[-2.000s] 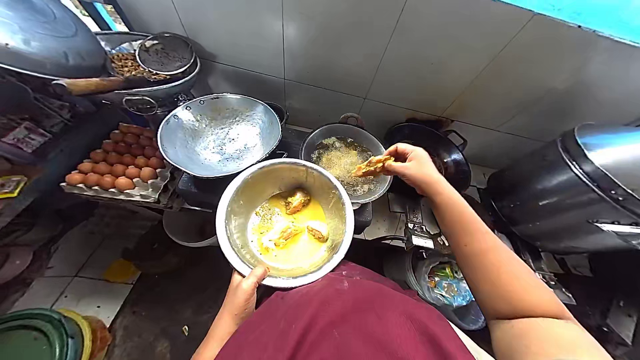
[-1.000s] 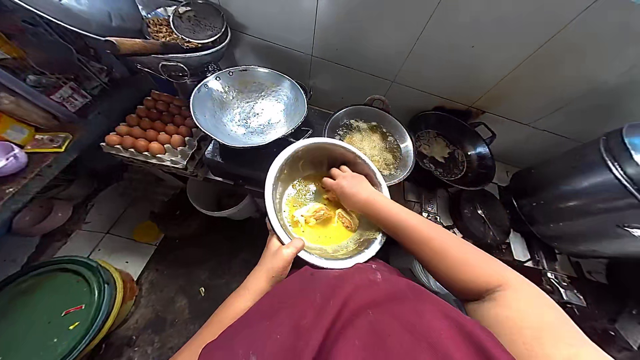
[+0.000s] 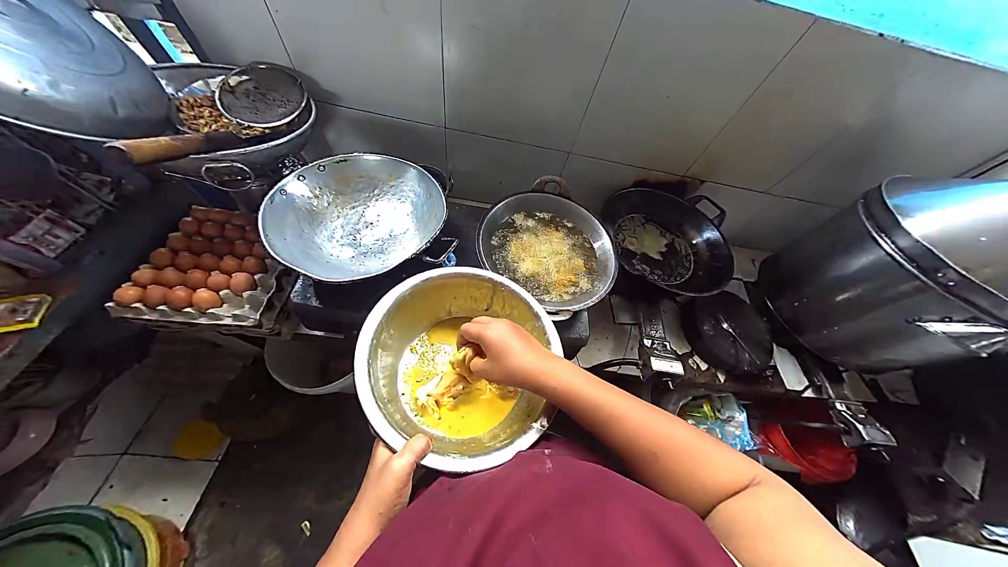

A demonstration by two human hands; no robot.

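My left hand (image 3: 394,476) grips the near left rim of a metal bowl (image 3: 378,394), tilted against my maroon shirt. Inside the bowl is yellow beaten egg (image 3: 472,413). My right hand (image 3: 496,350) reaches into the bowl, its fingers closed on an egg-coated piece of food (image 3: 447,386), perhaps chicken. Just beyond the bowl, a wok of bubbling oil (image 3: 547,256) holds frying food. To its left stands a wide, shiny aluminium wok (image 3: 354,220) with no food seen in it.
Brown eggs in a cardboard tray (image 3: 193,264) stand at left, below a pot of fried bits with a strainer (image 3: 261,94). A dark wok (image 3: 669,240) with a little oil sits right of the frying wok. A large steel pot (image 3: 890,268) is at far right.
My right hand was over the frying wok with a coated piece, then moved down into the bowl. It now lifts a piece within the bowl. My left hand has kept hold of the rim.
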